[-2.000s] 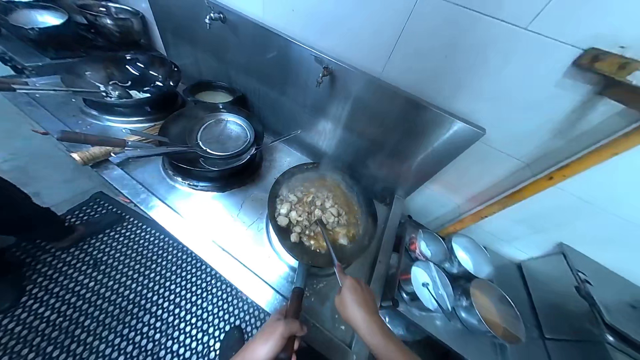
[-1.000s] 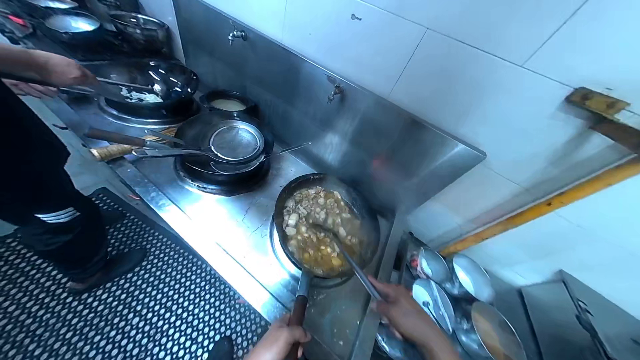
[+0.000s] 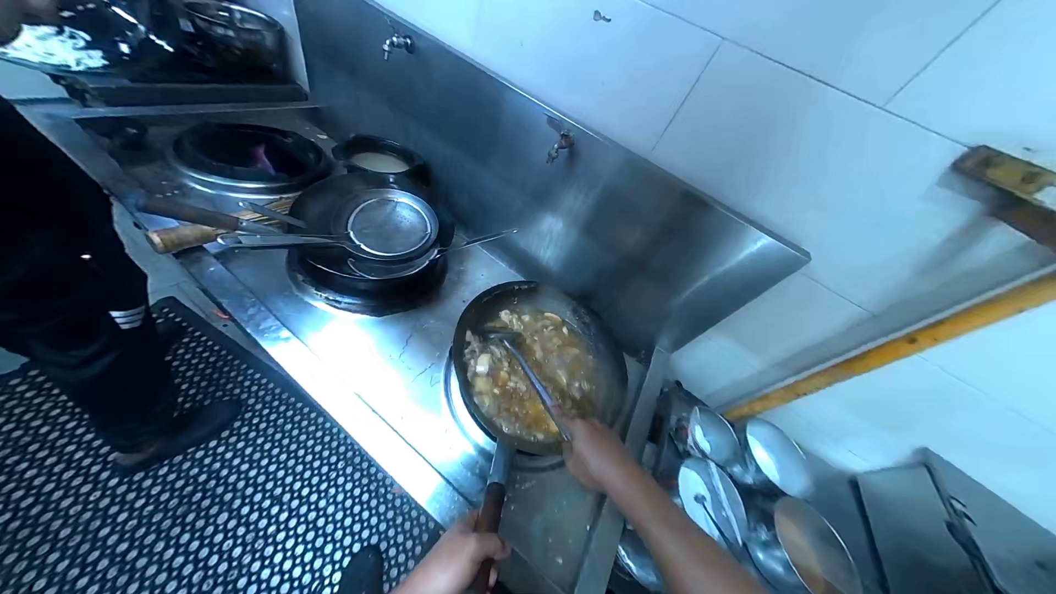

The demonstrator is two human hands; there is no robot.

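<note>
A black wok (image 3: 606, 355) with a long handle sits on the burner nearest me, holding chunks of food in brown sauce (image 3: 544, 363). My left hand (image 3: 466, 553) is closed around the wok's wooden handle (image 3: 492, 507) at the bottom. From the right, my right hand (image 3: 590, 450) grips the shaft of a metal cooking ladle (image 3: 532, 379). The ladle's head rests in the food toward the wok's upper left.
Left of the wok, a strainer (image 3: 392, 223) lies over another wok (image 3: 318, 202) on a burner. A pot of pale liquid (image 3: 379, 161) stands behind. A co-worker's legs (image 3: 74, 330) are at left. Lidded metal containers (image 3: 714, 495) stand at right. A steel splashback (image 3: 610, 206) borders the stove.
The ladle's head has moved to the wok's upper left side. The co-worker's wok has left the far-left burner, which now shows bare. My left hand stays on the handle.
</note>
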